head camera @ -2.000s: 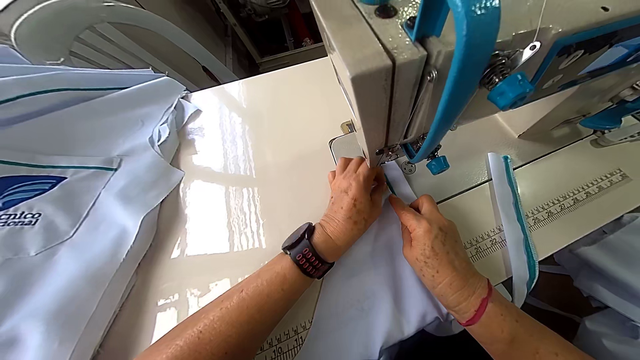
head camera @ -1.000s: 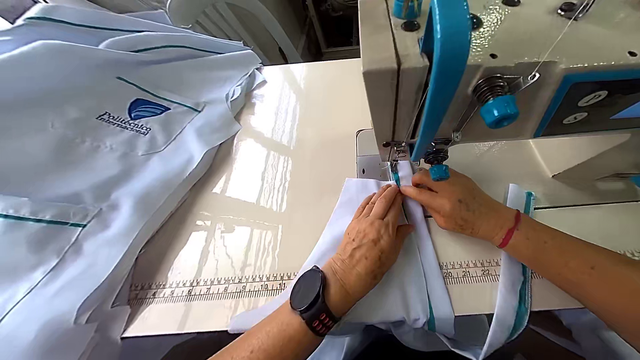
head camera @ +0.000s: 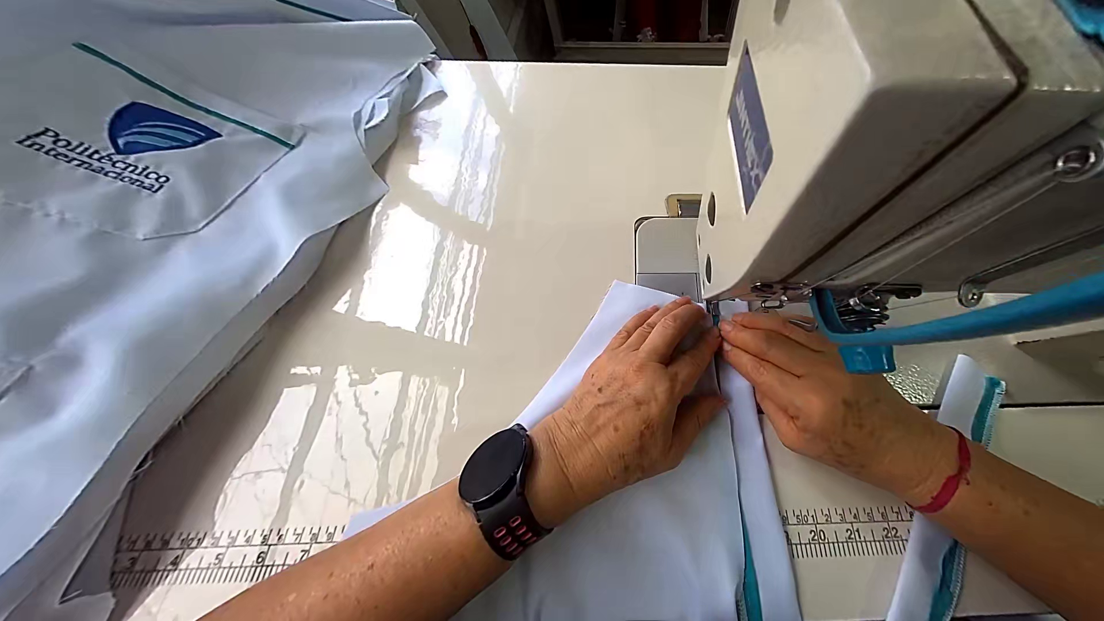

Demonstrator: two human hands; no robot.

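My left hand [head camera: 634, 405], with a black watch at the wrist, lies flat on a white fabric piece [head camera: 630, 535], its fingertips close to the presser foot area of a sewing machine [head camera: 862, 147]. Beside it my right hand [head camera: 819, 397], wearing a red wristband, has its fingertips on a white strip [head camera: 763, 483] with teal edging along the fabric's right side. The needle is mostly hidden by the machine head. A small metal plate [head camera: 666, 246] shows left of the head.
White garment pieces [head camera: 259, 233] with teal piping and an embroidered pocket are piled at the left. Another teal-edged strip [head camera: 957, 405] hangs over the table [head camera: 552, 147] at the right. A printed ruler scale [head camera: 233, 556] runs along the table's front. A blue lever [head camera: 975, 326] juts from the machine.
My right hand has shifted from the edge of the foot to lie flatter along the strip; my left hand stays on the fabric. The view has moved closer to the machine.
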